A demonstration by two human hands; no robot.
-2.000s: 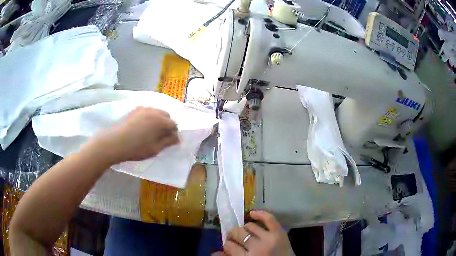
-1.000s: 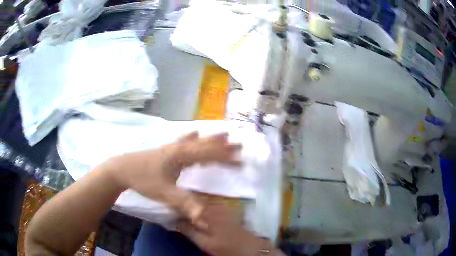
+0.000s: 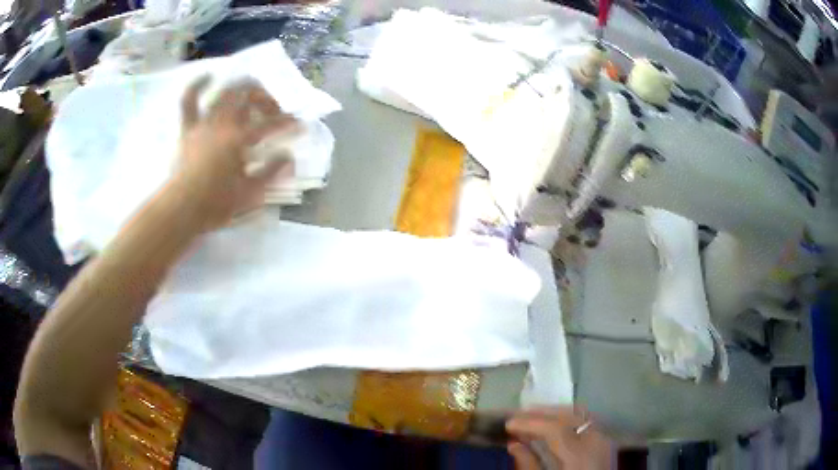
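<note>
A wide white cloth panel (image 3: pixel 349 298) lies flat left of the needle, its right end beside a narrow white strip (image 3: pixel 549 330). The strip runs from under the presser foot (image 3: pixel 516 237) towards me. My right hand (image 3: pixel 562 441) is at the strip's near end at the bottom edge, partly cut off, fingers on the strip. My left hand (image 3: pixel 234 151) is blurred over the white panel stack (image 3: pixel 110 156) at far left, fingers spread and bent at its right part. Whether it grips a layer cannot be told.
The off-white sewing machine (image 3: pixel 726 156) stands at right. A bundle of narrow white strips (image 3: pixel 678 294) lies on the bed right of the needle. Loose white cloth (image 3: pixel 441 69) lies behind the machine head. Yellow tape (image 3: pixel 432 184) is stuck to the table. A control panel (image 3: pixel 792 138) is at upper right.
My left hand has moved from the panel by the needle up and left to the stack. The panel now lies straight beside the strip. The view has shifted, so the machine appears farther right.
</note>
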